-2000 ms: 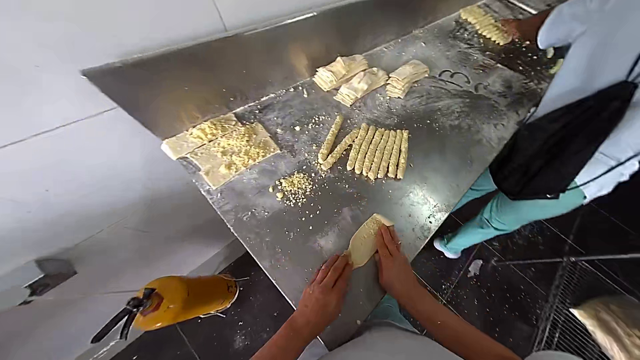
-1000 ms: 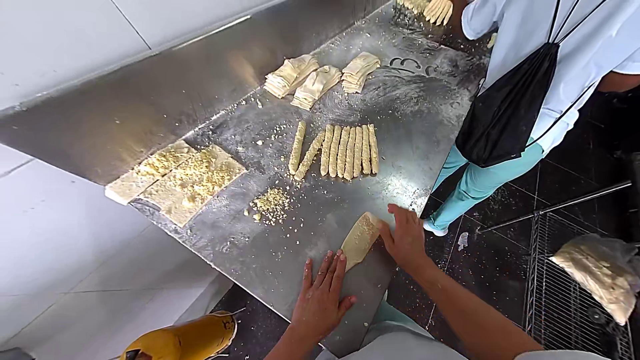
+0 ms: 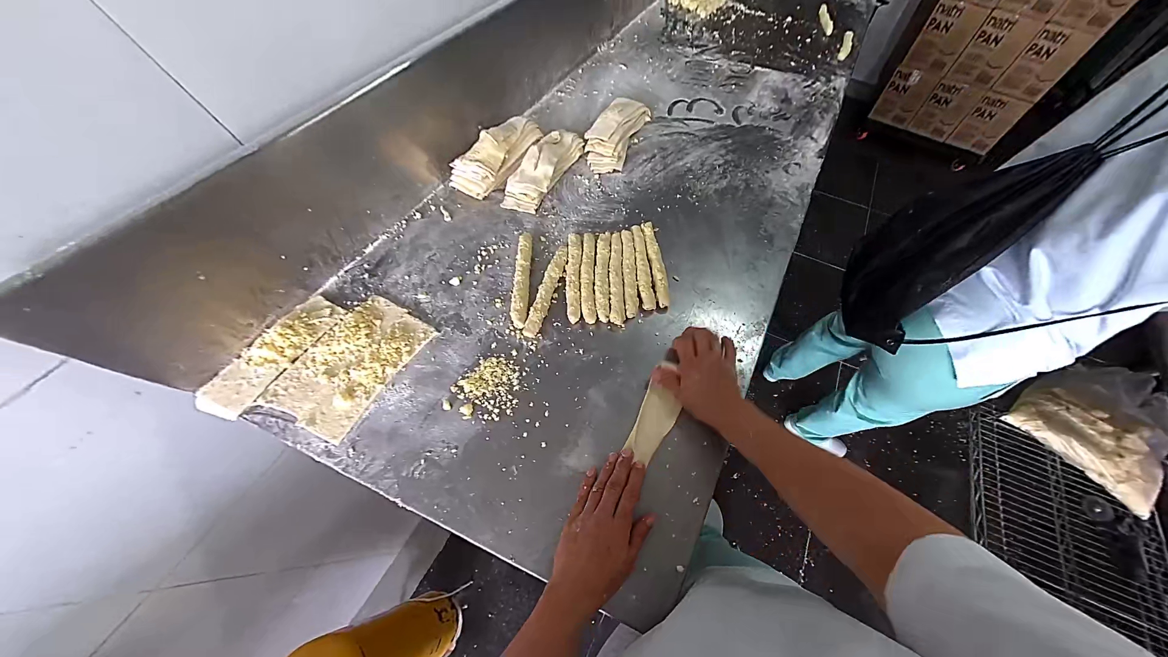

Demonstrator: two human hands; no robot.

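A thin strip of dough (image 3: 654, 424) lies stretched on the steel worktable, near its right edge. My left hand (image 3: 602, 529) rests flat, its fingertips on the strip's near end. At the far end, my right hand (image 3: 704, 379) has its fingers curled over the dough; the grip beneath them is partly hidden. Beyond my hands lies a row of crumb-coated dough sticks (image 3: 616, 276). Loose yellow crumbs (image 3: 491, 383) form a small heap left of my hands. Dough sheets strewn with crumbs (image 3: 351, 365) lie at the table's left edge.
Stacks of folded dough strips (image 3: 543, 169) sit toward the back wall. A person (image 3: 967, 319) with a black drawstring bag (image 3: 958, 246) stands right of the table. A wire rack (image 3: 1049, 511), stacked cartons (image 3: 985, 68) and a yellow cylinder (image 3: 392, 630) stand around it.
The dough strip has become longer and narrower. My right hand has moved away from my left, toward the far end, and its fingers have curled over the dough.
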